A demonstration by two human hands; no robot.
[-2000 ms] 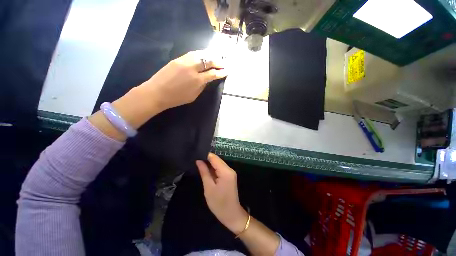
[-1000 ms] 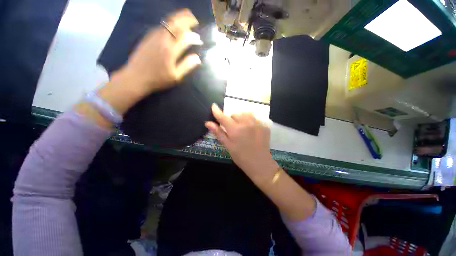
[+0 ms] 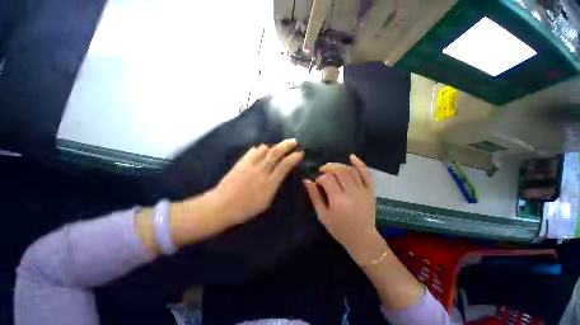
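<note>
A dark garment panel (image 3: 235, 136) lies over the table's front edge below the needle area and hangs towards my lap. Its upper part is brightly lit and blurred. My left hand (image 3: 254, 181) is on the panel, with its fingertips pinching the cloth. My right hand (image 3: 346, 200) is just right of it, its thumb and fingers on the same cloth. The sewing machine head (image 3: 318, 35) is above; its needle is lost in the glare. A stack of dark cut pieces (image 3: 385, 120) lies right of the needle, partly covered by the panel.
The white table (image 3: 159, 70) has a green front edge (image 3: 445, 218). Blue and yellow-green snips (image 3: 462, 182) and a small dark tray (image 3: 540, 179) lie at the right. The control panel (image 3: 490, 47) overhangs the upper right. A red basket (image 3: 439, 257) is below. Dark cloth (image 3: 44, 63) lies far left.
The panel has moved from the table left of the needle towards me and to the right, baring the white table top. My left hand came down beside my right hand, which moved slightly right.
</note>
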